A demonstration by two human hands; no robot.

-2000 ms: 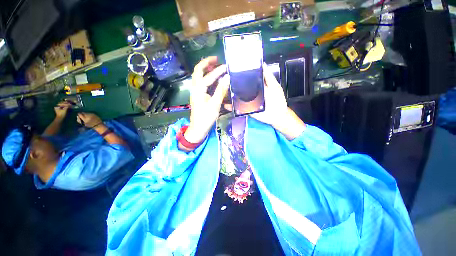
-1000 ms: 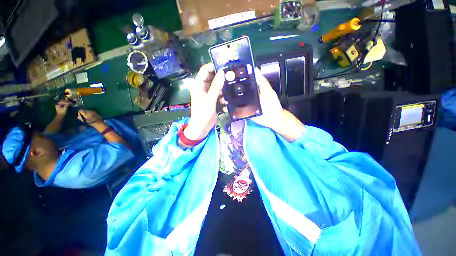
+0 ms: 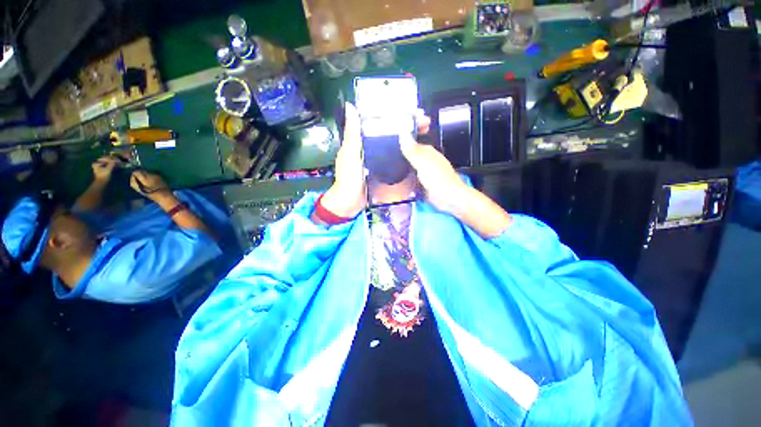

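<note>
A smartphone point(image 3: 386, 104) is held upright in front of my chest, its screen lit white in the upper part and dark below. My left hand point(image 3: 348, 171) holds the phone's left edge, with a red band at the wrist. My right hand point(image 3: 434, 167) is at the right edge, with a thumb over the lower right of the screen. Behind the phone, the black phone tray point(image 3: 521, 125) lies on the green bench, with dark slabs in two visible slots. The rest of the tray is hidden by the phone and hands.
Dispenser bottles point(image 3: 238, 43) and a pale ring point(image 3: 234, 96) stand back left. A brown board point(image 3: 334, 25) lies behind. An orange-yellow handle point(image 3: 576, 58) is at right, near stacked black trays point(image 3: 617, 242) bearing another phone point(image 3: 686, 203). A coworker point(image 3: 125, 242) sits left.
The phone has gone from tilted to nearly straight and its screen from dark with icons to mostly white. My right thumb has moved onto the screen; my left thumb has moved back to the edge.
</note>
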